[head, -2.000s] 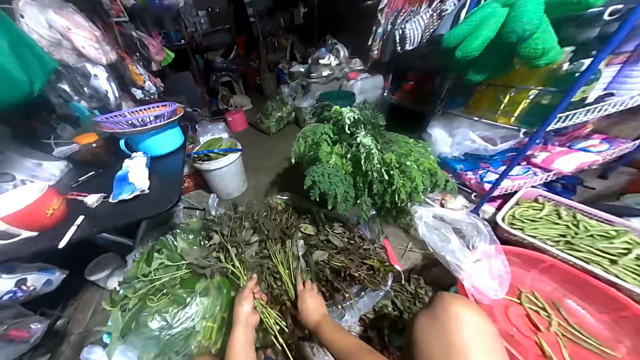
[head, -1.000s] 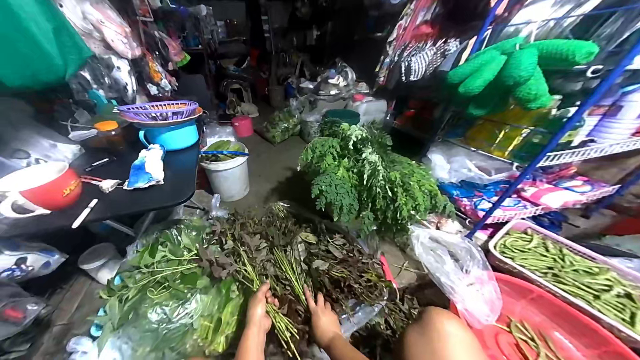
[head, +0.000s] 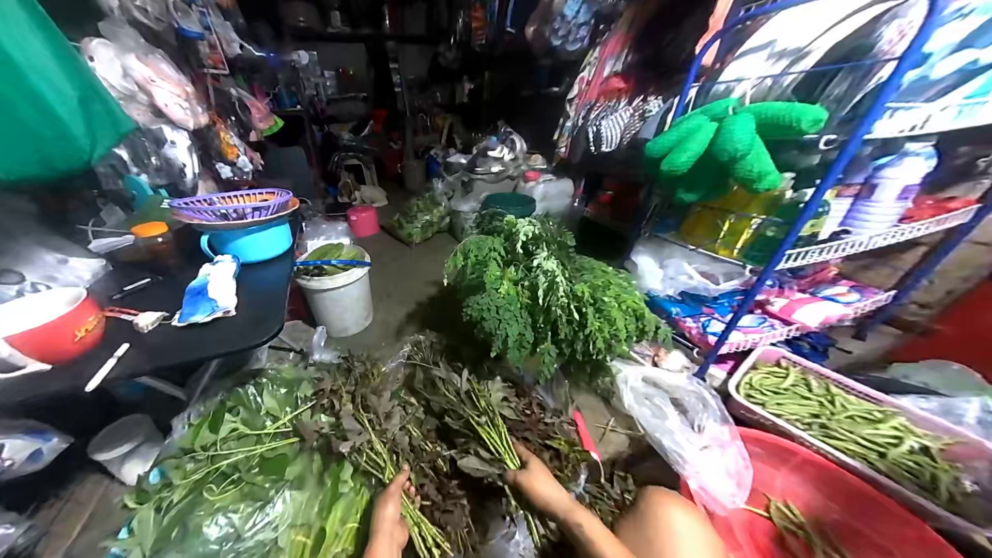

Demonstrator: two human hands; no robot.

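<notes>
My left hand (head: 394,508) is closed around the green stems of a bunch of dark leafy greens (head: 380,449), low in the middle of the view. To its right, my right hand (head: 535,480) grips a second bunch of stems (head: 492,426), whose dark leaves point away from me. Beneath and around both bunches lies a heap of dark purplish-green leafy stems (head: 446,496). Brighter green leafy bunches in clear plastic (head: 256,480) lie left of my left hand. A red-handled tool, perhaps a knife (head: 587,435), lies right of the heap.
Feathery green branches (head: 550,294) stand beyond the heap. A red basin (head: 821,504), a tray of green beans (head: 845,418) and a plastic bag (head: 682,426) are at right, below a blue-framed rack (head: 814,194). A black table (head: 232,333) and a white bucket (head: 337,298) stand at left.
My hands have moved apart, the right one shifting rightward with its bunch. The stems between my hands now form two separate bunches.
</notes>
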